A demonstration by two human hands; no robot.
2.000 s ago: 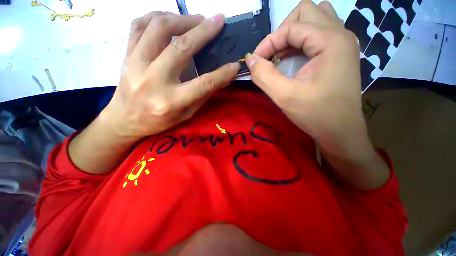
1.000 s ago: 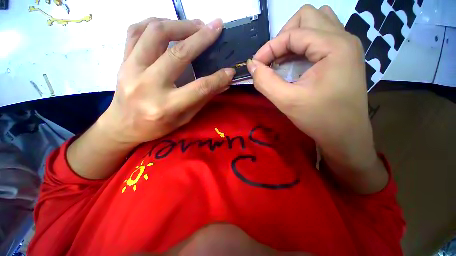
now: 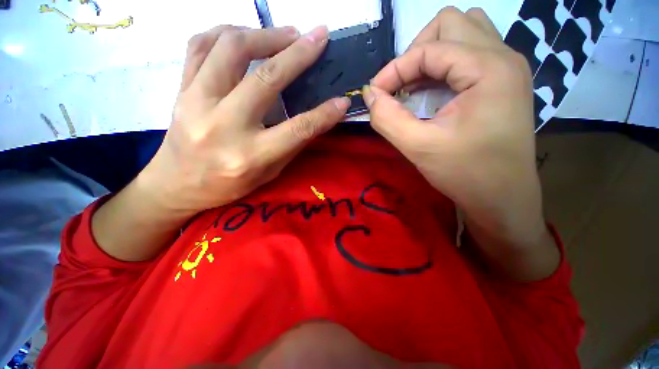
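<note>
A black phone frame (image 3: 329, 72) with a large open window lies at the bench's near edge, its solid end toward me. My left hand (image 3: 235, 126) rests across its left side, index finger on the frame and thumb tip near its lower edge. My right hand (image 3: 462, 101) pinches a small gold flex cable (image 3: 355, 93) between thumb and index finger at the frame's near end. Part of the cable is hidden by the fingertips. The frame's left edge is partly covered by my left hand.
A white sticker sheet (image 3: 555, 43) with black notched shapes lies at the right. Loose gold flex cables (image 3: 97, 27) lie at the upper left. Two thin strips (image 3: 66, 119) lie near the left front edge. Grey cloth (image 3: 43, 209) shows at the far left.
Both hands keep nearly the same pose on the frame, with only slight shifts of the fingertips. The grey cloth at the far left has changed shape.
</note>
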